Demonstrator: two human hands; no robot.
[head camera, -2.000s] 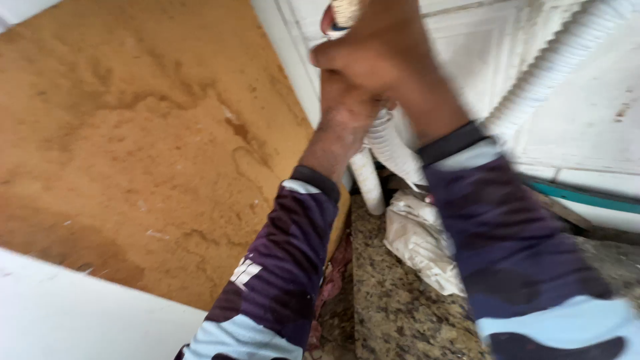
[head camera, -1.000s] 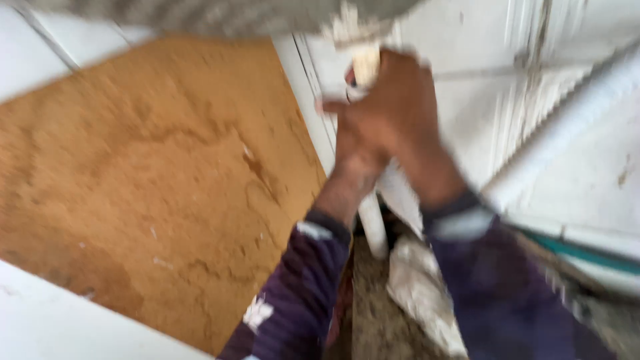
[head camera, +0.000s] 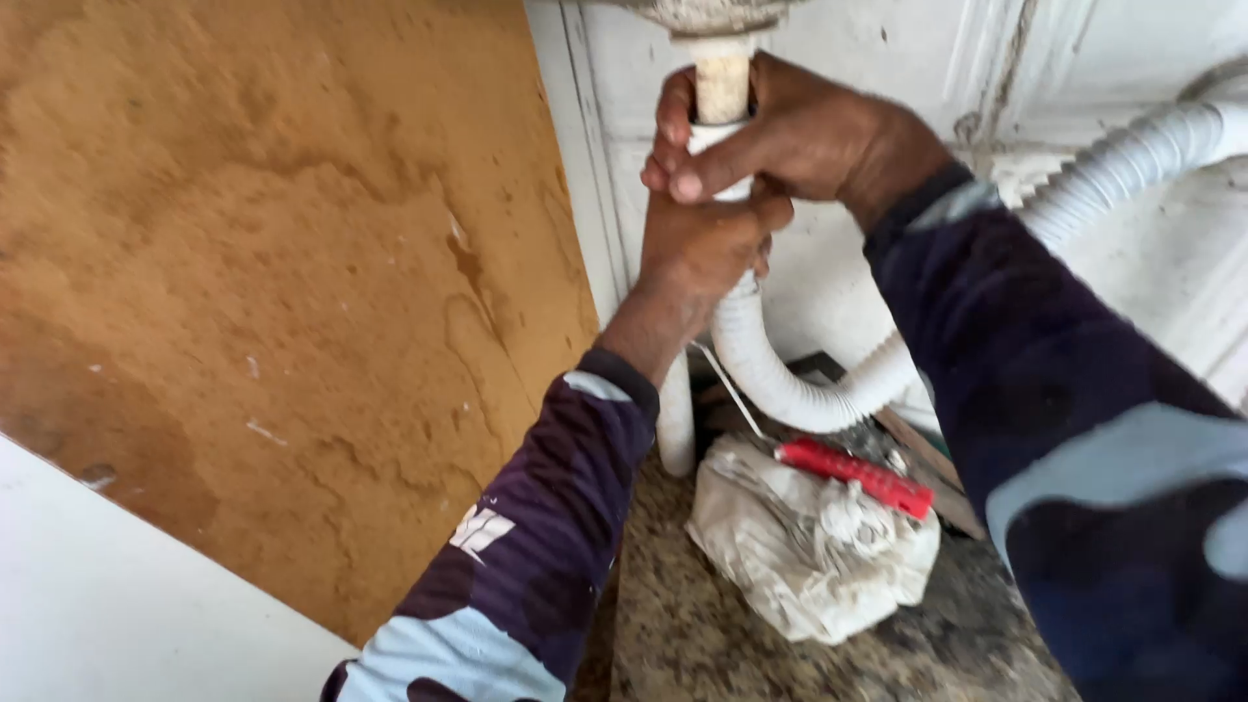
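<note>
A white corrugated drain hose bends in a U below my hands and rises to the right behind my right forearm. My left hand is closed around the hose just under its smooth upper collar. Directly above, my right hand grips that collar, thumb across its front. A yellowed pipe stub comes down from the underside of a basin and meets the collar's top edge; whether it sits inside cannot be told.
On the speckled stone slab lies a whitish plastic bag with a red-handled tool on it. A white pipe stands upright beside the stained wooden panel at left. White tiled wall behind.
The view has shifted, and the red-handled tool and the hose's lower bend now show. Both hands stay together at the hose's upper end, beneath the basin.
</note>
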